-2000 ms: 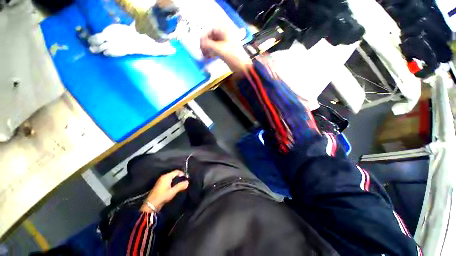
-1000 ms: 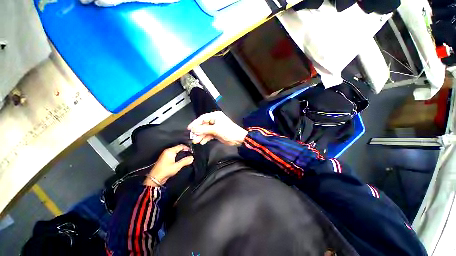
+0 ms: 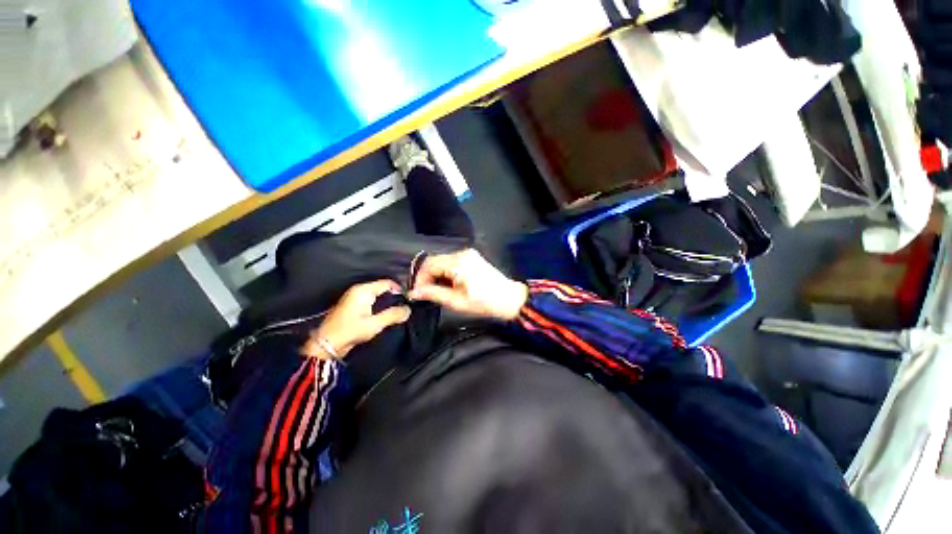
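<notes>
A black fabric bag (image 3: 277, 302) lies on my lap, with a pale zipper line curving along its left part. My left hand (image 3: 360, 317) pinches the bag's edge between thumb and fingers. My right hand (image 3: 470, 285) is beside it, its thumb and fingertips closed on the same spot of the bag. The fingertips of both hands nearly touch. A short pale line of zipper or trim rises at the right fingertips. Any small part between the fingers is too small to tell.
The bench with a blue mat (image 3: 313, 83) is ahead. A blue crate (image 3: 743, 302) holding black bags stands on the floor at right. More black bags (image 3: 89, 464) lie at lower left. A cardboard box (image 3: 590, 125) is under the bench, near white cloth (image 3: 720, 94).
My right hand came down from over the bench mat to the bag on my lap. Since one second ago, its fingertips have moved slightly lower and closer to my left fingertips.
</notes>
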